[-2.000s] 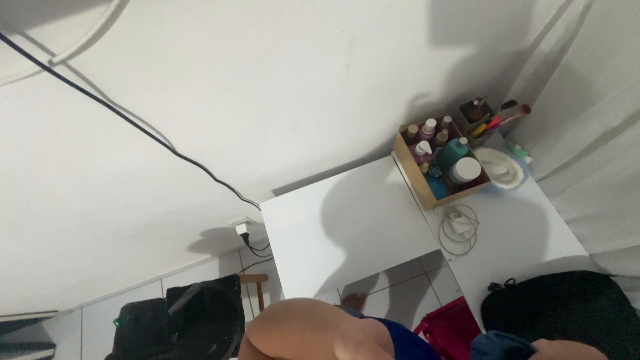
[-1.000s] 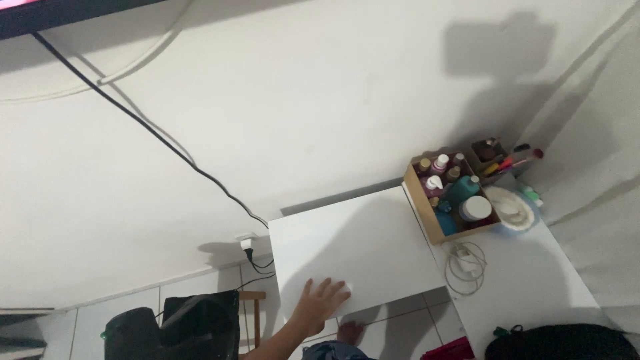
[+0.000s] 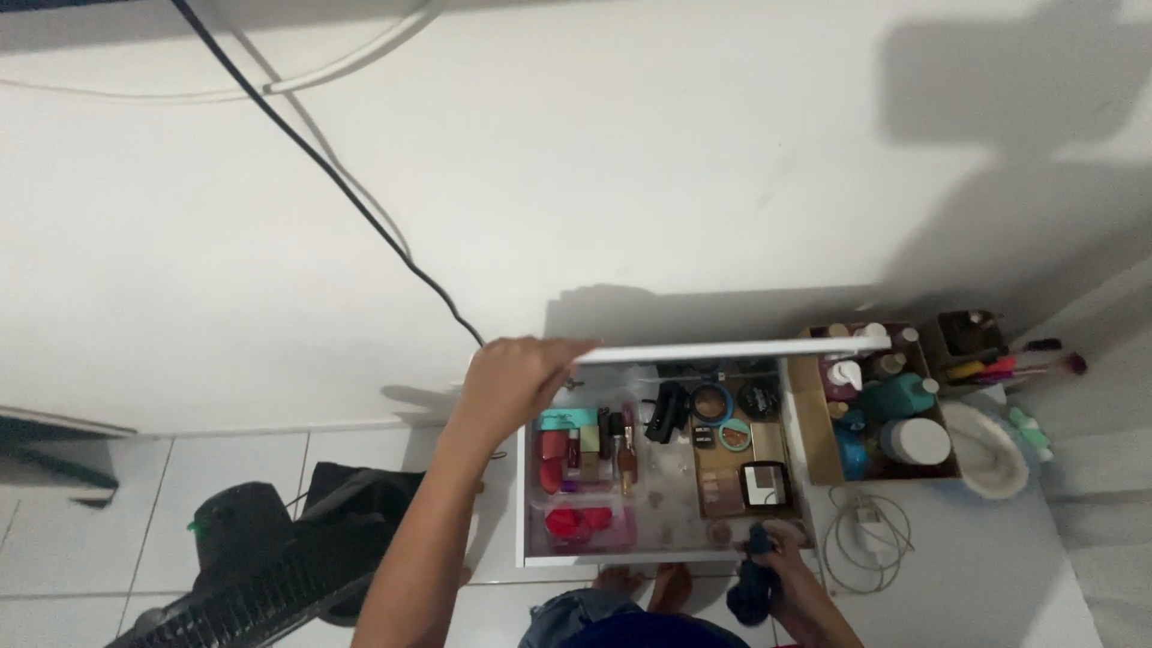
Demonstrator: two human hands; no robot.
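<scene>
My left hand (image 3: 522,378) grips the left end of the raised white lid (image 3: 720,349), which stands nearly on edge near the wall. Under it lies an open compartment (image 3: 666,504) of makeup: a clear organizer with red items and tubes at left, and a cardboard tray (image 3: 715,459) with compacts and palettes at right. A black clip-like item (image 3: 666,412) lies between them. At the compartment's front right corner, my right hand (image 3: 785,562) holds a dark blue, soft-looking item (image 3: 754,585), whose kind I cannot tell.
To the right, a cardboard box (image 3: 814,432) of bottles and jars, a brush holder (image 3: 967,335), a white fluffy item (image 3: 985,450) and a coiled white cable (image 3: 868,540) rest on the white desk (image 3: 981,558). A black fan (image 3: 270,549) stands at lower left. A black cord (image 3: 360,202) runs down the wall.
The white lid, lying flat before with my left hand on its front edge a second ago, has been raised, and the makeup under it shows. My right hand has come into view with the dark blue item.
</scene>
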